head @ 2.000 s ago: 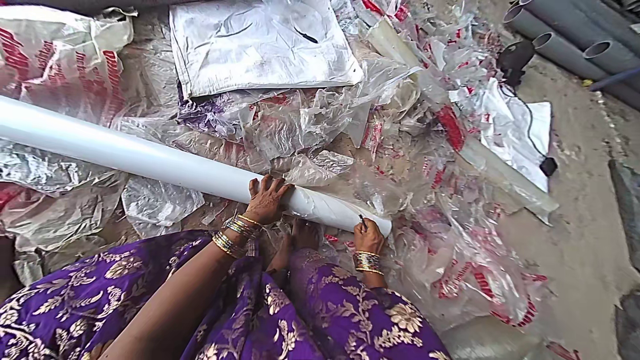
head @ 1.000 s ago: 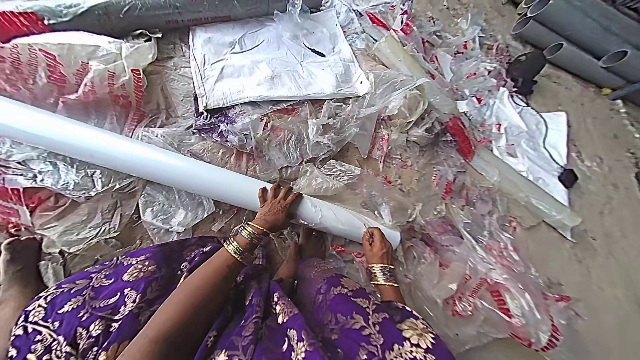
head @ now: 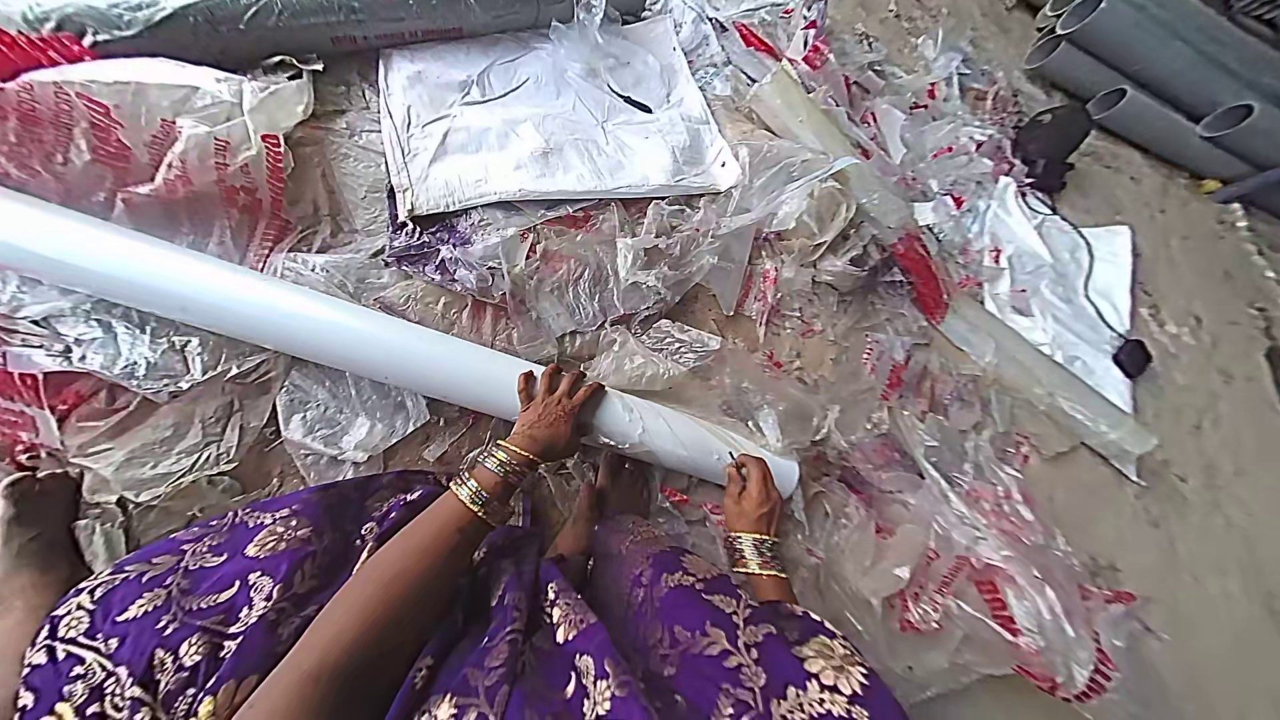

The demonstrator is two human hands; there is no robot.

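A long white plastic pipe [head: 330, 325] runs from the left edge down to its end right of centre, with loose clear plastic film around its right part. My left hand [head: 553, 412] rests on top of the pipe with its fingers spread over it. At the pipe's right end, my right hand [head: 752, 495] has its fingers closed around a small dark object, only the tip of which shows; it touches the pipe's surface. What the small object is cannot be told. Metal bangles circle both wrists.
A folded white sack [head: 550, 125] lies beyond the pipe. Crumpled clear plastic sheeting [head: 960, 590] with red print covers much of the ground. Grey pipes [head: 1150, 125] are stacked at upper right, near a black cord [head: 1095, 265]. Another grey pipe [head: 330, 28] crosses the upper left.
The right hand has stayed near the pipe's end and the left hand on its top. The view has shifted a little.
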